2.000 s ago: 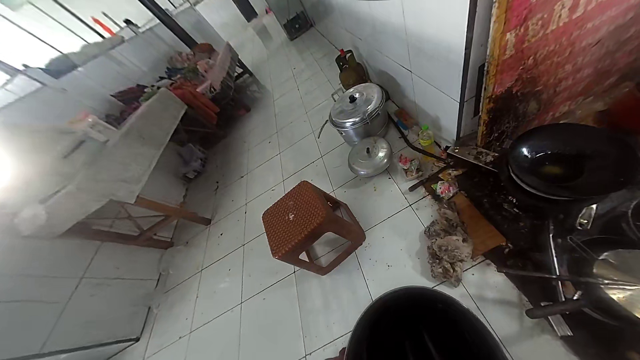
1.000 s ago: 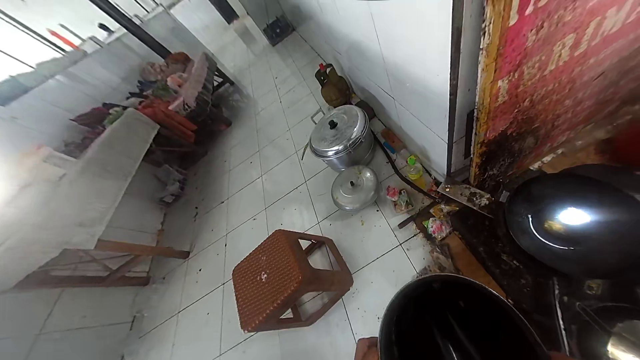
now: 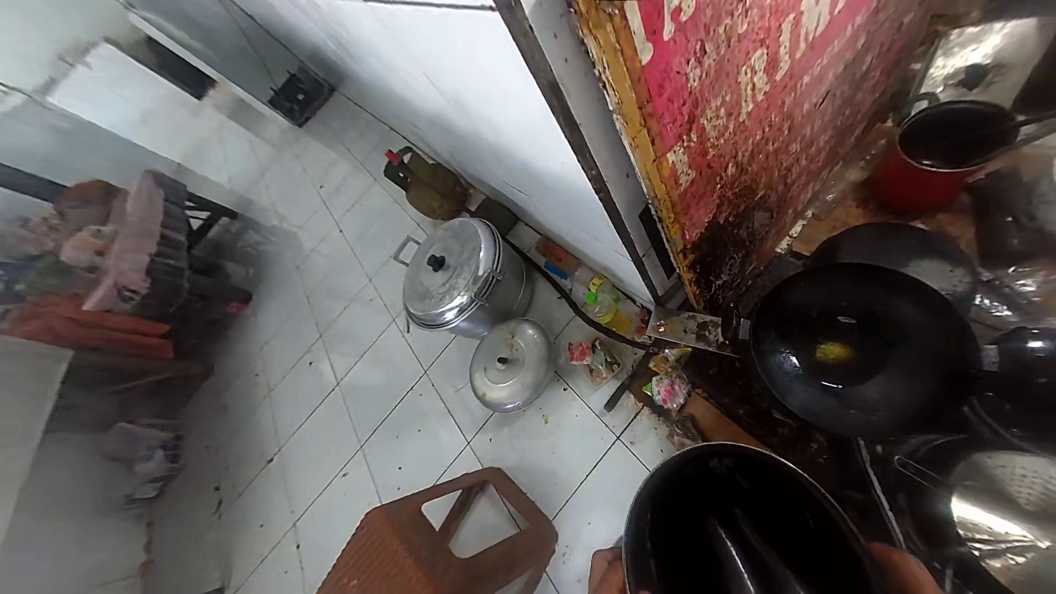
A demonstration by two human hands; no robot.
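A deep black pot (image 3: 742, 528), dark inside with pale reflections, is at the bottom edge, held between both hands. The fingers of my left hand (image 3: 608, 571) grip its left side, and my right hand (image 3: 906, 569) is against its right side; most of both hands is hidden or out of frame. Up and right of the pot, a large black wok (image 3: 858, 355) with a little yellowish liquid sits over the dark, greasy stove area. A brown plastic stool (image 3: 437, 536) stands on the floor to the left of the pot.
On the tiled floor (image 3: 346, 421) stand a lidded aluminium pot (image 3: 462, 272), a round metal lid (image 3: 511, 365), a green gas cylinder (image 3: 429, 186) and a bottle (image 3: 606, 305). A red pot (image 3: 920, 177) and a perforated metal strainer (image 3: 1011, 503) are at right. A cluttered table (image 3: 140, 247) stands left.
The view has swung toward the stove, with the stool now lower in frame. Fingers show on both sides of the black pot, where two seconds ago hardly any were visible.
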